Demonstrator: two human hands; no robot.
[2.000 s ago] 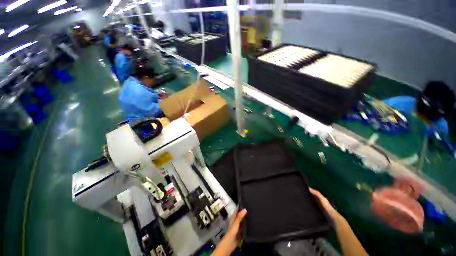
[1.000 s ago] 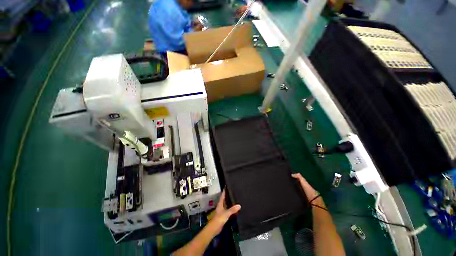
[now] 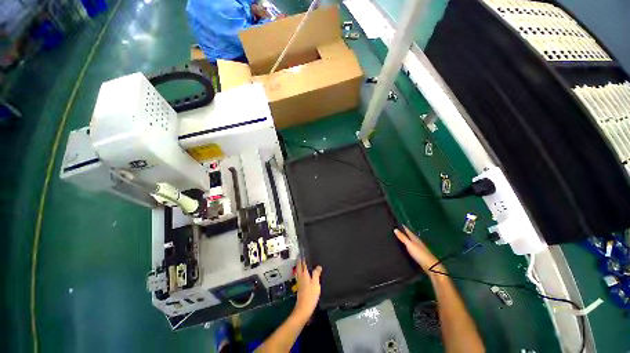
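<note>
A black two-compartment tray (image 3: 356, 251), empty, lies on the green bench right beside the white benchtop machine (image 3: 228, 124). My left hand (image 3: 308, 286) is at the tray's near left edge, thumb and fingers on the rim. My right hand (image 3: 416, 251) holds its right edge, with fingertips on the rim. The machine's right fixture (image 3: 266, 248) and left fixture (image 3: 178, 274) each carry small cream-and-metal parts.
An open cardboard box (image 3: 314, 89) stands behind the tray, with a person in blue (image 3: 221, 27) beyond. A white post (image 3: 394, 69), power strip (image 3: 508, 214) and black cable are at the right. Stacked trays (image 3: 511, 131) hold cream parts. Loose small parts (image 3: 445, 183) lie on the bench.
Between the earlier frames and now, the view has tilted down towards the bench. The tray has come to lie alongside the machine, with both my hands still at its sides.
</note>
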